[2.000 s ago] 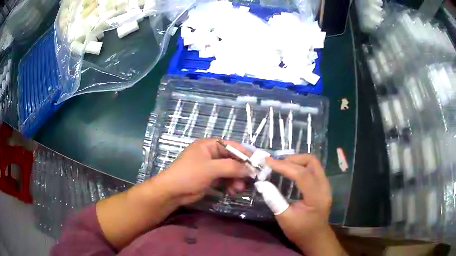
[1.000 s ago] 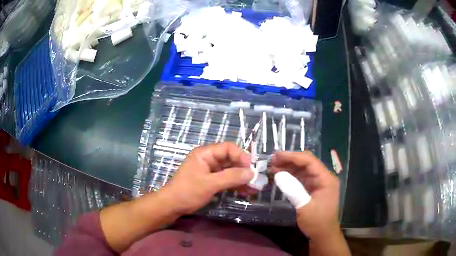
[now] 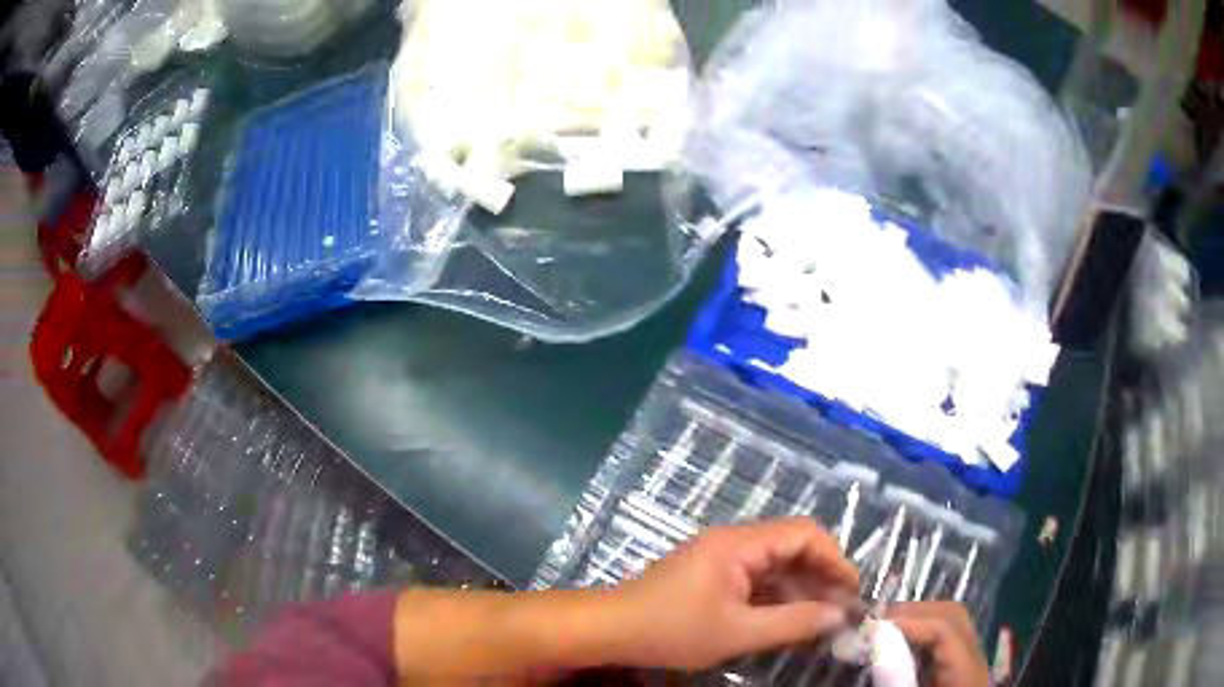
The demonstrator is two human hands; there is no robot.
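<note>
My left hand (image 3: 732,597) is over the clear blister tray (image 3: 631,470), its thumb and fingers pinched on a small whitish part (image 3: 851,644) that is blurred. My right hand (image 3: 946,642) is close beside it, cut off by the bottom edge, with a white wrap (image 3: 890,655) on one digit. Whether the right hand also grips the part cannot be told. Slim pale rods (image 3: 902,548) lie in the tray's rows. Behind the tray, white plastic parts (image 3: 886,315) are heaped in a blue tray (image 3: 734,329).
A clear bag holds cream plastic tubes (image 3: 544,87). A ribbed blue tray (image 3: 298,201) stands left of it. A cloudy bag (image 3: 899,114) lies behind the white heap. A red stool (image 3: 108,362) and clear trays (image 3: 269,503) are at lower left. Blurred filled trays (image 3: 1168,537) are at right.
The view has swung left, so the bench things appear farther right and lower. Both hands are still together over the blister tray; the right is now partly out of the picture.
</note>
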